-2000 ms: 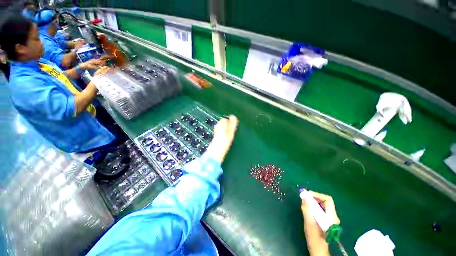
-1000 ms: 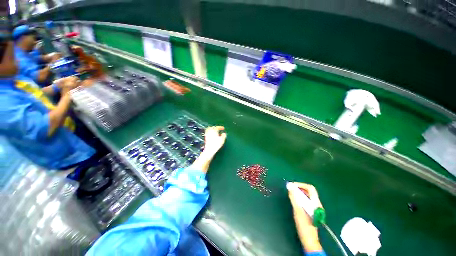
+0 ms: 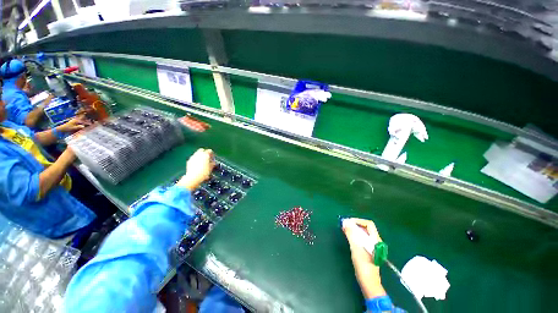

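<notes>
My left hand (image 3: 200,168) is over the far part of the clear blister tray (image 3: 229,205), whose pockets hold round dark modules. Its fingertips are together; whether they hold a module is too small to tell. My right hand (image 3: 361,241) holds a white pen-shaped tool (image 3: 362,237) with a green fitting (image 3: 380,252) and a thin pale hose running down from it. The tool's tip points up and left, above the green bench. A loose pile of tiny reddish pieces (image 3: 295,221) lies between the tray and my right hand.
A white patch (image 3: 425,277) lies right of my right hand, and a small black part (image 3: 471,235) further right. A tray stack (image 3: 125,143) stands at far left beside a person in a blue smock (image 3: 30,189). A metal rail (image 3: 342,150) runs along the back, with papers and a blue bag behind.
My view has tilted up and shifted. My left hand has moved from the tray's right edge to over its far part. My right hand still holds the tool beside the reddish pile.
</notes>
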